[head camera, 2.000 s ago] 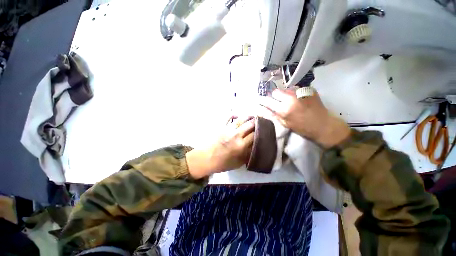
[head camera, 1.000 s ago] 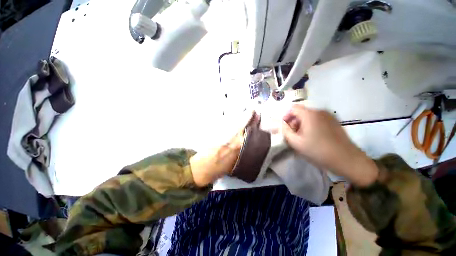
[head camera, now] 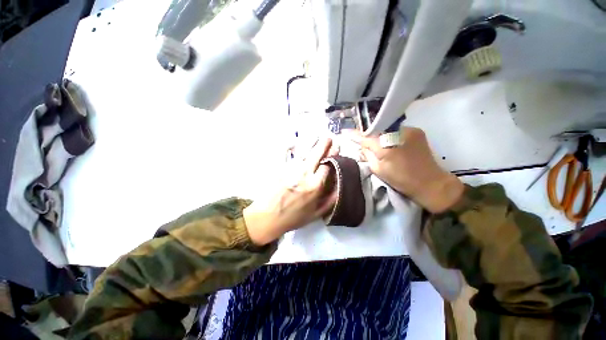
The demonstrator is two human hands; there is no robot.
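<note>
A dark brown curved band stands on edge in front of the sewing machine head. My left hand holds it, with the fingers inside its curve. Light grey-beige fabric runs from the band to the right, under my right wrist, and hangs over the table's front edge. My right hand is at the presser foot area, its fingertips on the light fabric just right of my left fingertips. The needle and the fabric edge there are partly hidden by the fingers and washed out by glare.
A crumpled grey-beige piece with dark brown ends lies at the table's left edge. A white bottle-shaped thing is at the upper left. Orange-handled scissors lie at the right. A cream ridged dial is on the machine.
My right hand has moved left and up from beside the fabric to the presser foot area. The brown band has turned more upright, its loop opened around my left fingers. The view has shifted slightly.
</note>
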